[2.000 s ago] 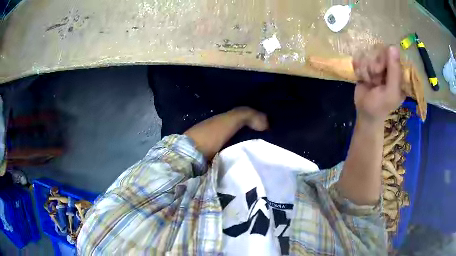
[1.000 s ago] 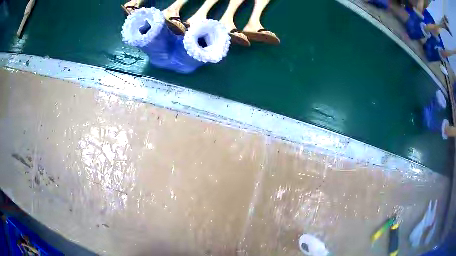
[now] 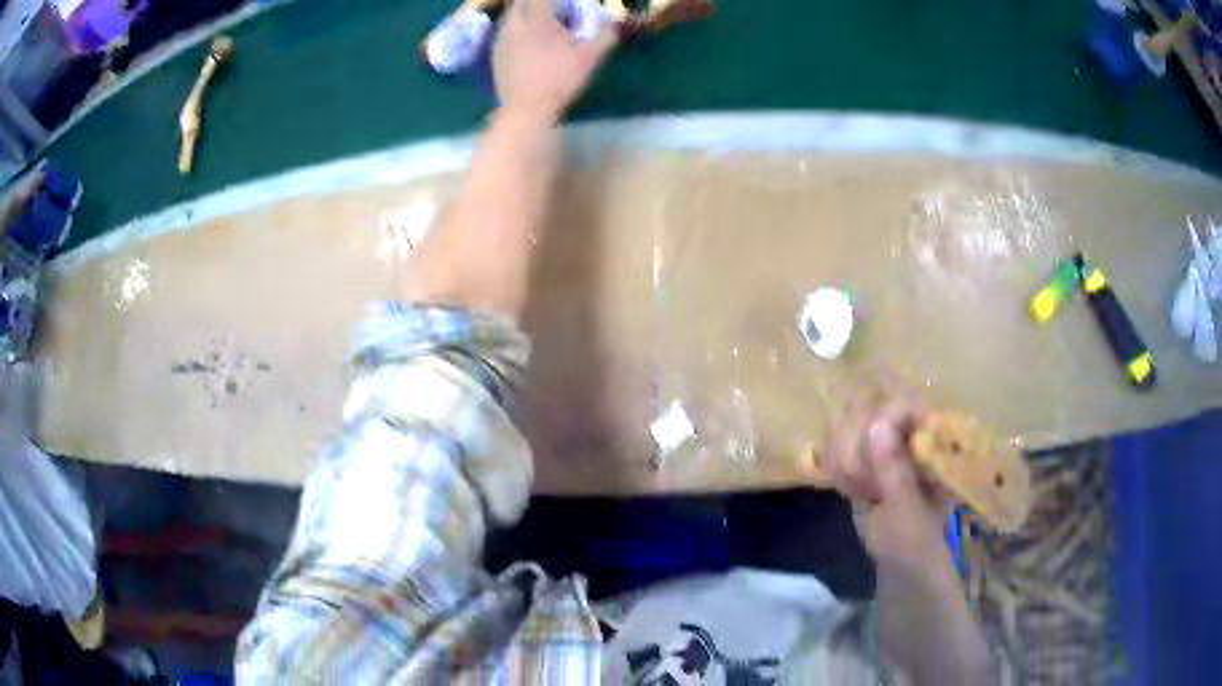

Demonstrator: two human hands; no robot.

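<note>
My left hand (image 3: 543, 56) reaches across the bench to the green belt at the top edge. It is closed over the middle of a trouser-leg piece; its pale cuff (image 3: 458, 42) shows left of the hand, and the other cuff is partly covered. The fingertips are blurred and partly cut off. My right hand (image 3: 878, 449) is shut on a tan figurine leg (image 3: 976, 472) at the bench's front edge. The foot sole with two holes faces up, pointing right; the rest is mostly hidden in the hand. A white glue bottle (image 3: 827, 323) lies just above my right hand.
A black-yellow knife (image 3: 1118, 328), a yellow-green item (image 3: 1055, 292) and white pointed items (image 3: 1197, 298) lie at right. A white scrap (image 3: 673, 428) is near the front edge. One tan leg (image 3: 200, 107) lies on the belt. A crate of tan legs (image 3: 1072, 563) is below right.
The view has tilted down from the belt. Both hands are back in view; my left hand has reached forward onto the trouser-leg piece. My right hand still holds the tan leg, now sole up.
</note>
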